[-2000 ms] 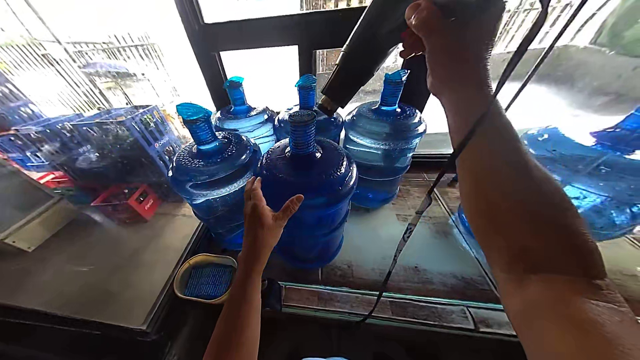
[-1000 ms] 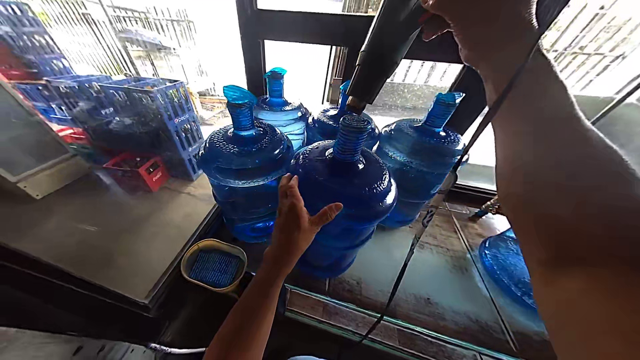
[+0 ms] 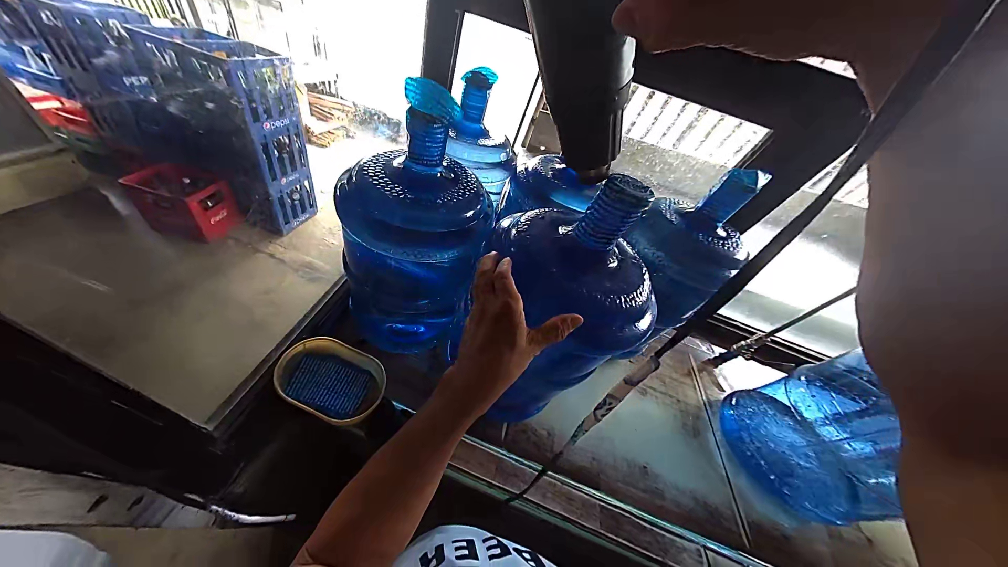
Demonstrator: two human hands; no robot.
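Note:
My left hand (image 3: 504, 331) rests with fingers spread against the side of a blue water jug (image 3: 579, 291), whose ribbed neck is covered in a dark film. My right hand (image 3: 732, 31), partly cut off at the top edge, grips a black heat gun (image 3: 583, 87). The gun's nozzle points down close beside the neck of that jug. Around it stand more blue jugs: one at its left (image 3: 413, 228), one at the back (image 3: 476, 150), one behind the nozzle (image 3: 551, 185) and one at the right (image 3: 685, 236). Bluish film tops several necks.
A yellow-rimmed tub (image 3: 287, 362) of blue ribbed pieces sits at the left. Another blue jug (image 3: 819, 441) lies on its side at the right. A dark cord (image 3: 756, 272) crosses before the right jug. Beyond the glass are blue crates (image 3: 268, 142) and a red crate (image 3: 177, 201).
The heat gun stays close to the front jug's neck, now on its left side and pointing more steeply down. My left hand remains on that jug. The view has shifted and tilted.

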